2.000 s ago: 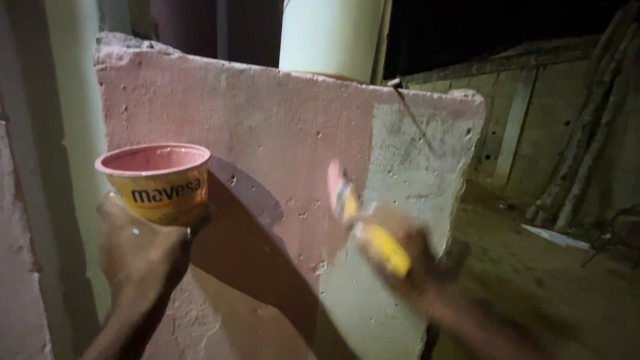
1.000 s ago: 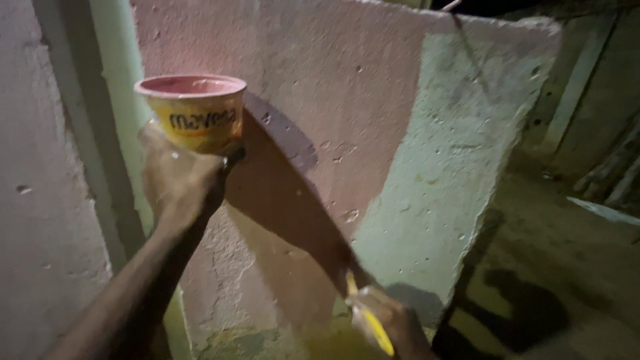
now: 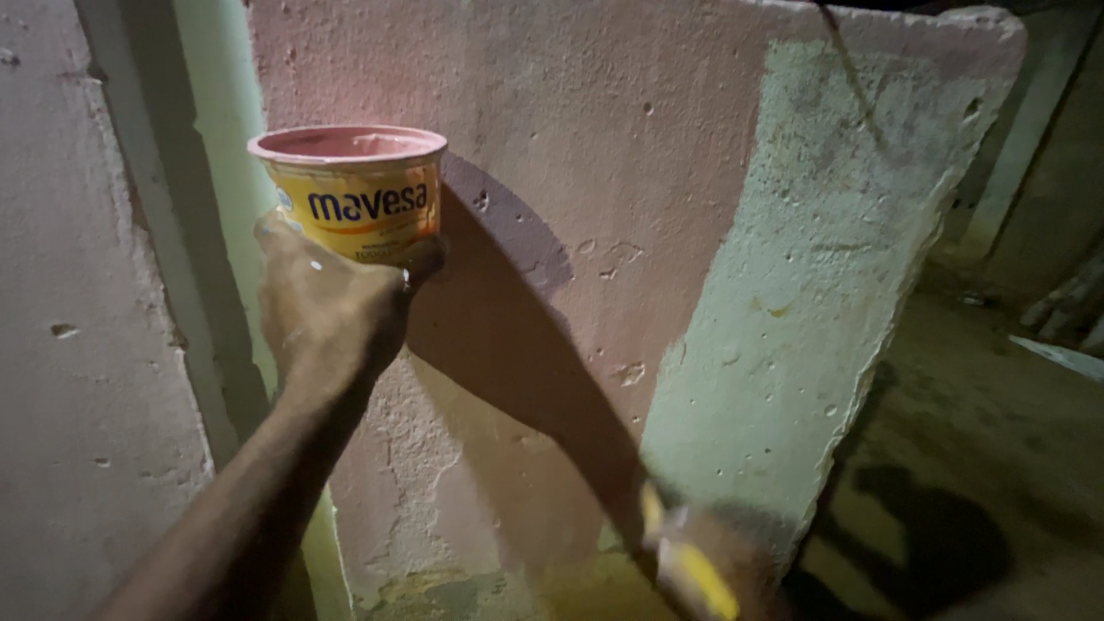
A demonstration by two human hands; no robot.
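My left hand (image 3: 332, 297) holds up a yellow plastic Mavesa tub (image 3: 362, 203) with pink paint at its rim and inside. Low on the right, my right hand (image 3: 724, 561), blurred, grips a paintbrush (image 3: 700, 580) with a yellow handle; the bristles are close to the wall, and whether they touch it I cannot tell. The low plastered wall (image 3: 604, 198) in front of me is pink on its left and middle, with a pale green area (image 3: 768, 345) on the right. Shadows of the tub and my arm fall across the pink.
A pale green upright strip (image 3: 224, 129) and a pinkish wall section (image 3: 78, 302) stand at the left. Past the wall's rough right edge lies dark ground (image 3: 992, 431), with a pale flat piece (image 3: 1056, 355) and poles (image 3: 1069, 297) farther back.
My right hand with the brush has moved down from the upper middle of the wall to its lower part. My left hand still holds the tub. The view has tilted down.
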